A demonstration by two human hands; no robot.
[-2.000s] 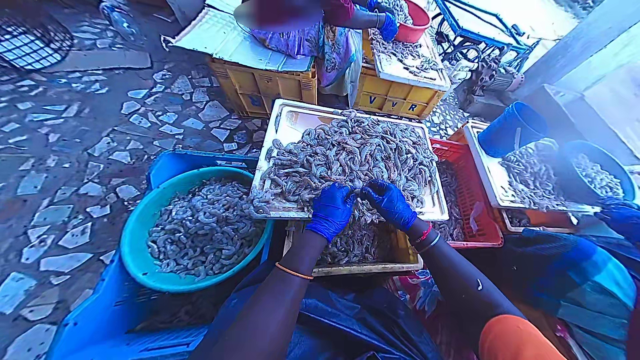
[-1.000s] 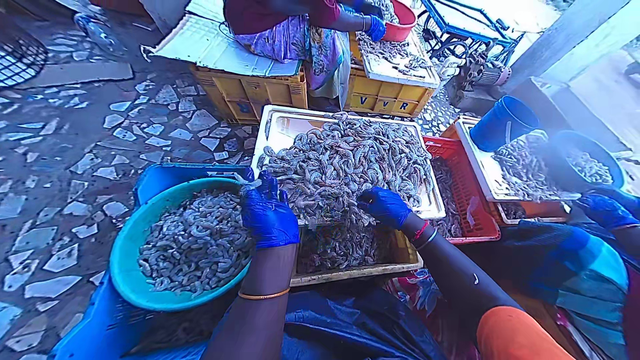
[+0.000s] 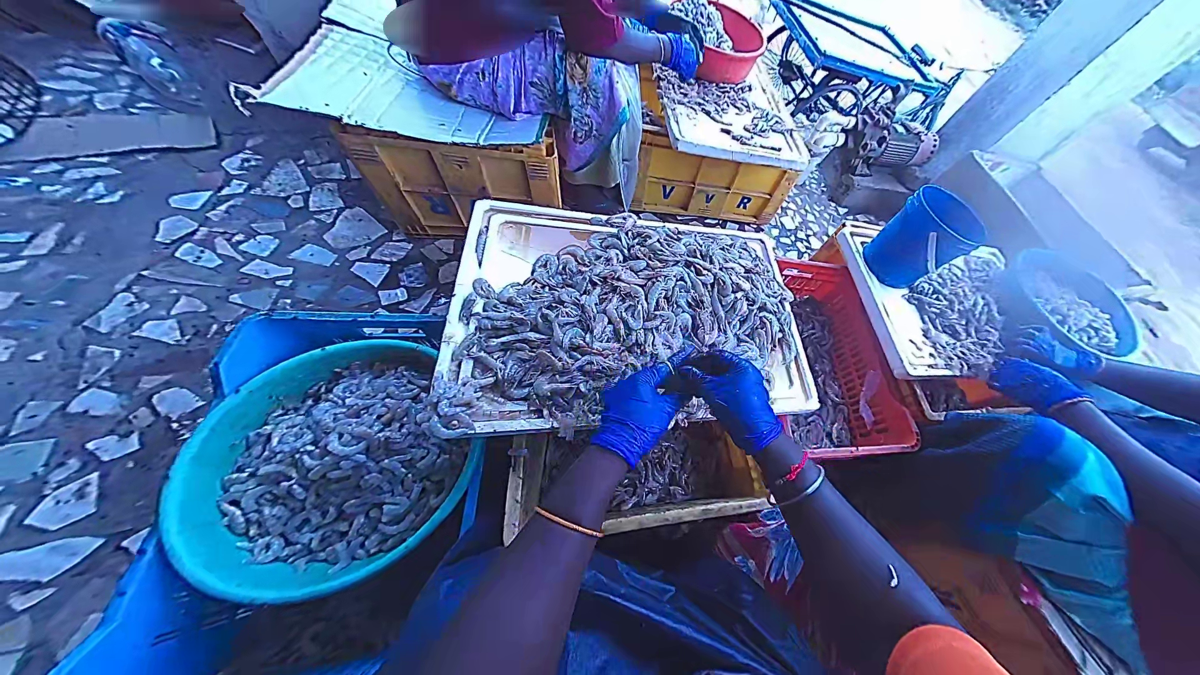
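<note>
Both my hands wear blue gloves. My left hand (image 3: 639, 412) and my right hand (image 3: 736, 394) meet at the front edge of a white tray (image 3: 506, 234), fingertips together; whatever lies between them is too small and covered to make out. A heap of raw shrimp (image 3: 628, 300) covers most of the tray. Below my hands, a crate (image 3: 637, 520) holds more shrimp material. To the left, a teal basin (image 3: 192, 525) contains many shrimp (image 3: 342, 469).
The basin rests on a blue crate (image 3: 141, 609). A red crate (image 3: 877, 375) stands right of the tray. Farther right are a co-worker's gloved hands (image 3: 1041, 375), a second white tray (image 3: 867, 281) and a blue bucket (image 3: 923, 234). Another person sits ahead beside yellow crates (image 3: 717, 178).
My left hand has moved right, from beside the teal basin one second ago back to my right hand. My right hand has stayed near the tray's front edge.
</note>
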